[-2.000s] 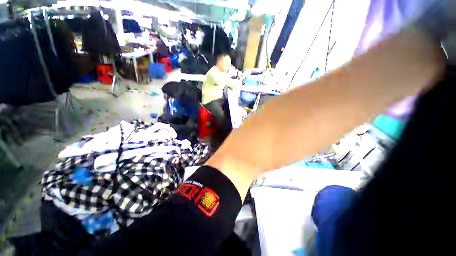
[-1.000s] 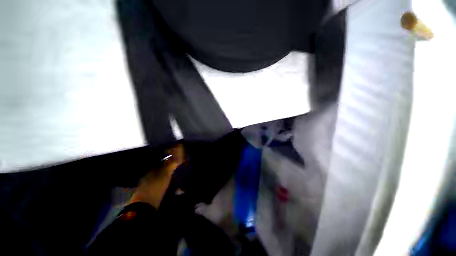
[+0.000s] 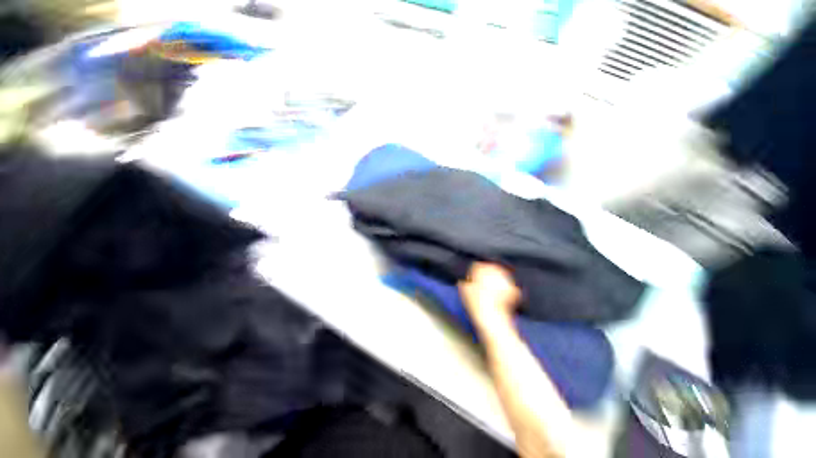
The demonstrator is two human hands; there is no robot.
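Note:
A black garment [image 3: 510, 224] lies crumpled over a padded navy board [image 3: 573, 358]. The board's rounded end shows at the upper left and more of it at the lower right. A bare forearm enters from the bottom edge; it looks like my left hand [image 3: 490, 288]. It is closed on the garment's near edge, fingers blurred. My right hand is not in view. No iron can be made out.
A white table top [image 3: 358, 304] lies under the board. Dark garments [image 3: 179, 313] are heaped at the left, below the table edge. Blurred blue items [image 3: 277, 134] lie at the table's back left. Dark shapes, too blurred to name, stand at the right edge.
The view has swung from a blurred close view of a white surface and dark straps to the board and garment. My left hand is now on the garment, nearer the middle.

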